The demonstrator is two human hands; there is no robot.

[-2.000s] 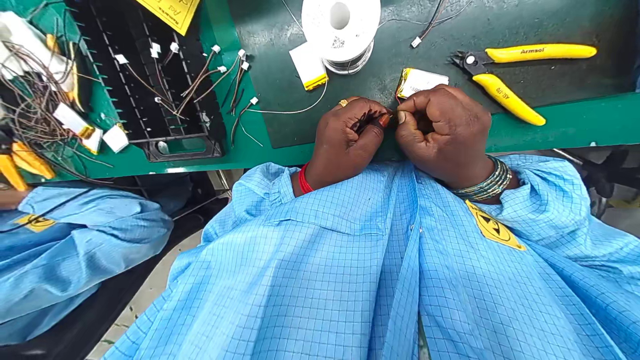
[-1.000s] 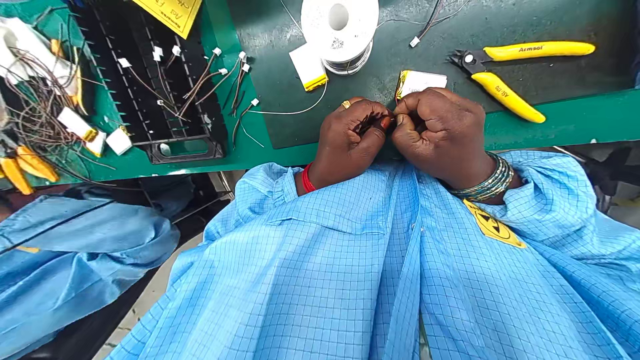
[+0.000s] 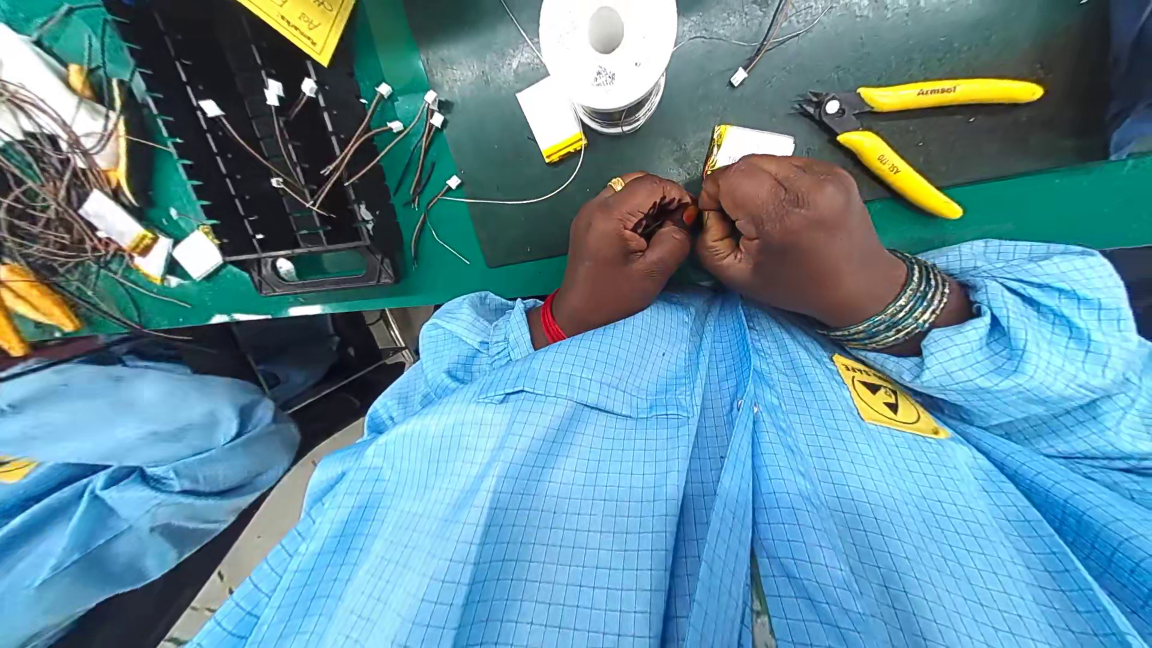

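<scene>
My left hand (image 3: 625, 252) is closed around a bundle of thin dark wires that shows between thumb and fingers. Against it, fingertips meeting, is my right hand (image 3: 796, 238), closed as well; whatever it pinches is hidden. Just behind the right knuckles lies a white battery cell with yellow tape (image 3: 751, 144). A second such cell (image 3: 551, 117) rests beside a white spool of solder wire (image 3: 607, 54). Yellow-handled flush cutters (image 3: 886, 135) lie at the upper right with handles spread. A small white connector with dark wires (image 3: 740, 76) is on the dark mat (image 3: 490, 216).
A black slotted rack (image 3: 324, 270) at the left bears several wires with white connectors (image 3: 211, 108). Farther left are tangled wires (image 3: 45, 189), more cells (image 3: 198, 255) and orange-handled tools (image 3: 36, 297). A yellow written card (image 3: 306, 22) lies behind. A co-worker's blue sleeve (image 3: 135, 441) is at the lower left.
The co-worker's sleeve at the lower left has shifted. My two hands stay together in nearly the same place.
</scene>
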